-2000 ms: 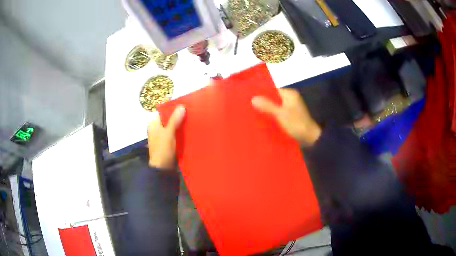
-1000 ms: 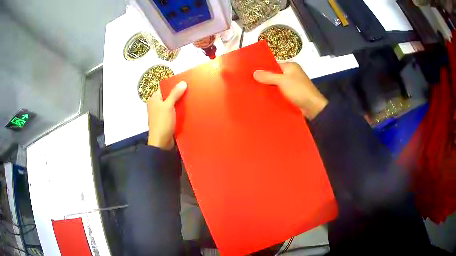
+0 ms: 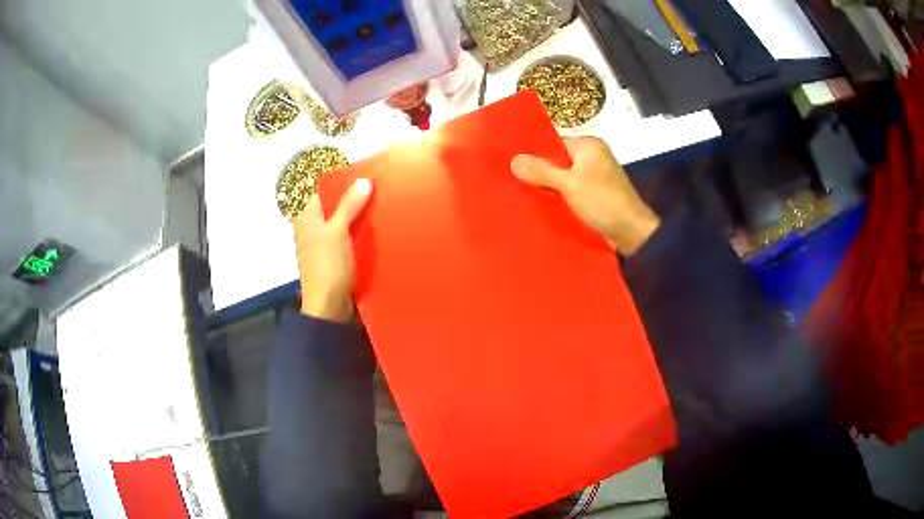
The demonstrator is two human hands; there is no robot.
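Note:
A red panel [image 3: 496, 304] is held by both hands, its far edge under the white machine head with the blue keypad [image 3: 360, 35]. A bright light spot falls near that edge. My left hand [image 3: 329, 248] grips its left edge near the far corner, thumb on top. My right hand [image 3: 593, 188] grips its right edge near the far corner, thumb on top. The fingers under the panel are hidden. The dark red metal point [image 3: 420, 114] shows just past the far edge. No fastener can be made out on the panel.
Dishes of gold-coloured fasteners stand left [image 3: 309, 177] and right [image 3: 562, 91] on the white bench [image 3: 243, 233]. A clear bag of fasteners [image 3: 512, 28] lies behind. Another red panel [image 3: 149, 489] is on the white side table [image 3: 122, 375]. Red panels [image 3: 881, 304] fill the far right.
Since two seconds ago, both hands have moved the red panel forward, so its far edge is nearer the machine point. The light spot now shows on the panel. The grips look the same.

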